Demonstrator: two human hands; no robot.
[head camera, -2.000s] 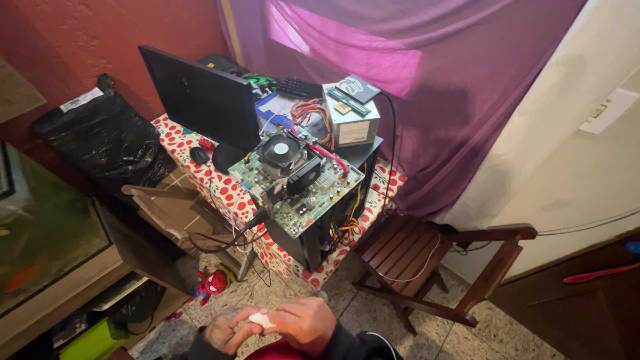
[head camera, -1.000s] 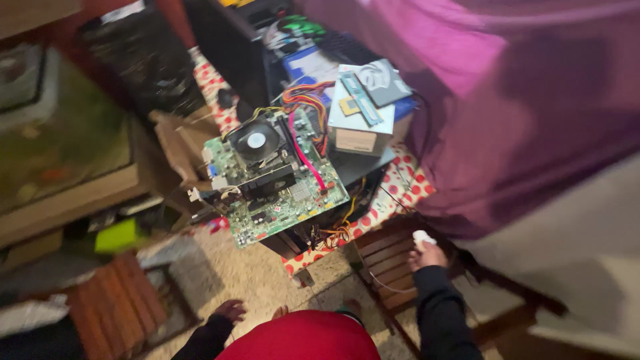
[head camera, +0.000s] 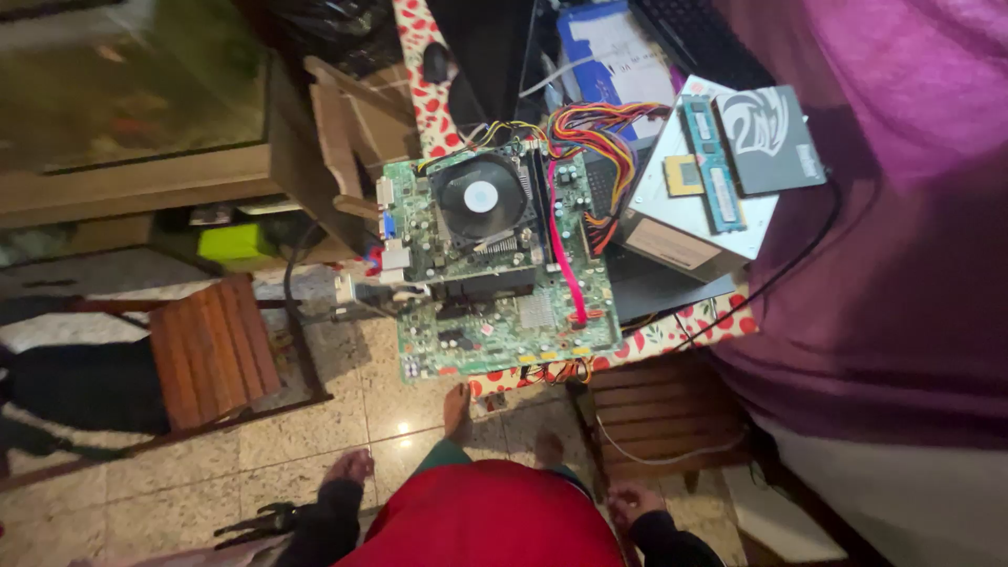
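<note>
A green computer motherboard (head camera: 488, 339) with a round cooling fan (head camera: 482, 197) and a pink-red SATA cable (head camera: 564, 256) lies at the front of the table. To its right stands a metal power supply box (head camera: 677, 236), bearing a RAM stick (head camera: 718, 177), a small processor chip (head camera: 683, 176) and a dark solid-state drive (head camera: 768, 142). Below the board, at the lower left, hangs my left hand (head camera: 349, 466), with nothing seen in it. My right hand (head camera: 634, 502) is low on the right, near the slatted chair; its fingers look curled, and whether they hold anything cannot be told.
One wooden folding chair (head camera: 213, 350) stands at the left, another (head camera: 661, 417) at the right with a white cord on its seat. Behind the board are bundled coloured wires (head camera: 598, 142) and a black keyboard (head camera: 701, 39). A purple curtain (head camera: 882, 315) hangs at the right.
My hands were together around a small white thing two seconds ago, then apart with it in the right hand. The right hand has since moved down and left, off the chair seat. The view has moved closer to the table.
</note>
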